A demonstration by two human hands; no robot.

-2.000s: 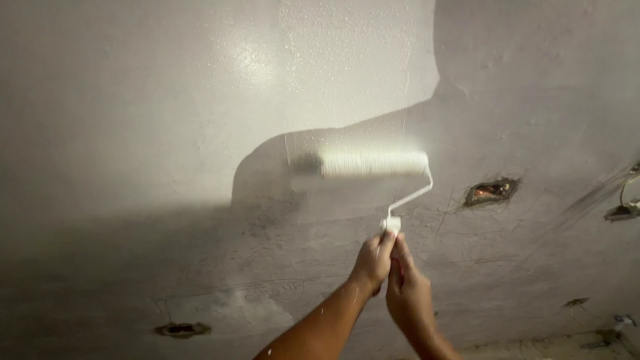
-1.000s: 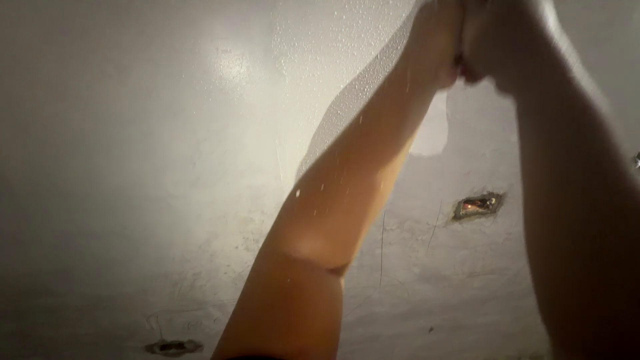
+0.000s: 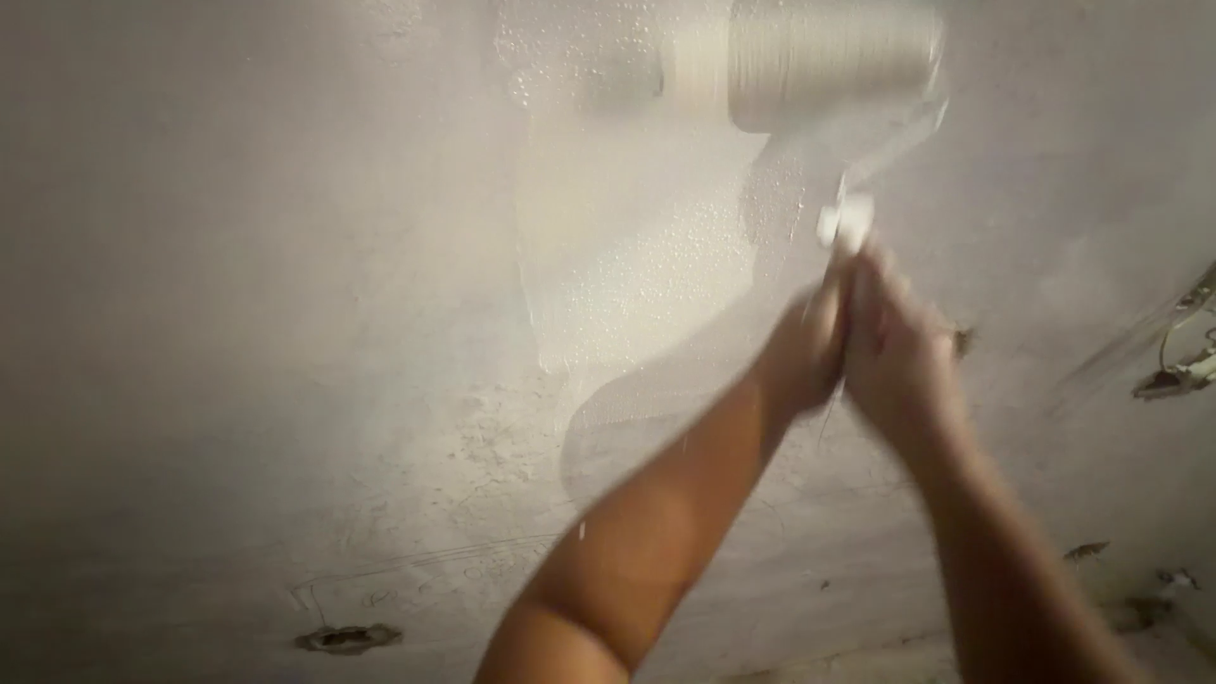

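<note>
A paint roller [image 3: 807, 66], its white sleeve blurred, lies against the plastered surface near the top of the head view. Its bent wire frame runs down on the right to a white handle [image 3: 847, 220]. My left hand [image 3: 807, 342] and my right hand [image 3: 898, 351] are pressed close together and both close around that handle just below its white top; the rest of the handle is hidden by them. Wet, speckled paint [image 3: 655, 285] shines on the surface left of the hands. Shadows of the roller and arms fall across it.
A ragged hole [image 3: 349, 637] opens in the surface at the lower left. Behind my right hand a dark hole [image 3: 963, 340] partly shows. Loose wires hang from another hole [image 3: 1173, 380] at the right edge. Small damaged spots [image 3: 1086, 550] mark the lower right.
A second ago both hands were at the top edge with the roller out of view; now they are lower, with the roller visible again. More wet paint shows than two seconds ago.
</note>
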